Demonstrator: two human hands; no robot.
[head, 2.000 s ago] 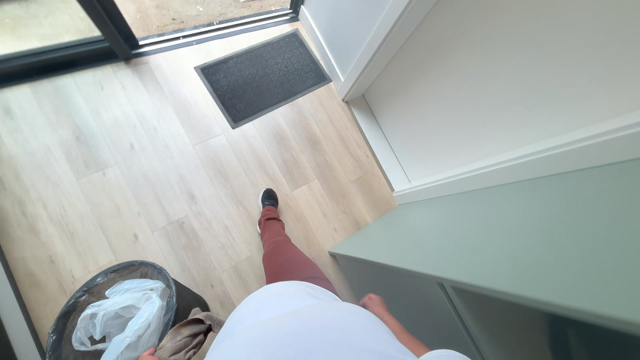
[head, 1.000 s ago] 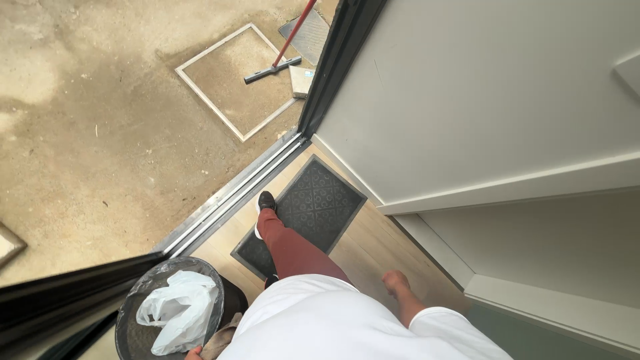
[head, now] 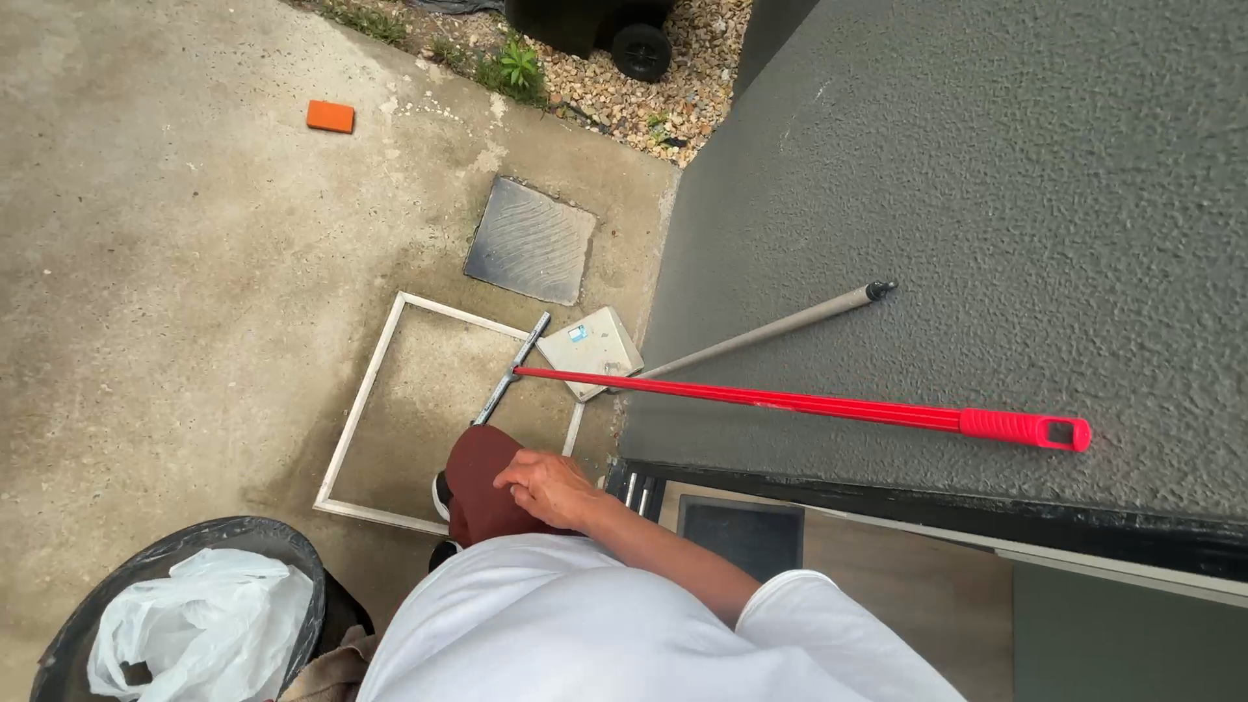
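My right hand [head: 552, 487] hangs over my raised thigh, its fingers loosely curled, with nothing seen in it. At my left side is a black bin with a dark liner [head: 310, 565], and a crumpled white plastic bag [head: 210, 619] lies in its top. A brown cloth [head: 336, 668] sits between the bin and my white shirt. My left hand is hidden at the bottom edge near the cloth. Ahead of my right hand, a floor squeegee with a red handle [head: 780, 398] leans against the grey wall, its blade [head: 512, 369] on the concrete.
A white rectangular frame [head: 359, 400] lies on the concrete by my feet. Beyond it are a pale box [head: 590, 351], a grey paver [head: 531, 240] and an orange brick [head: 331, 116]. A grey pole [head: 760, 336] leans on the textured wall [head: 955, 195]. A wheeled bin [head: 585, 24] stands on gravel.
I have moved from the wooden floor inside, over the doormat and the door track, onto the concrete outside. The bin with the white bag has come along at my left side.
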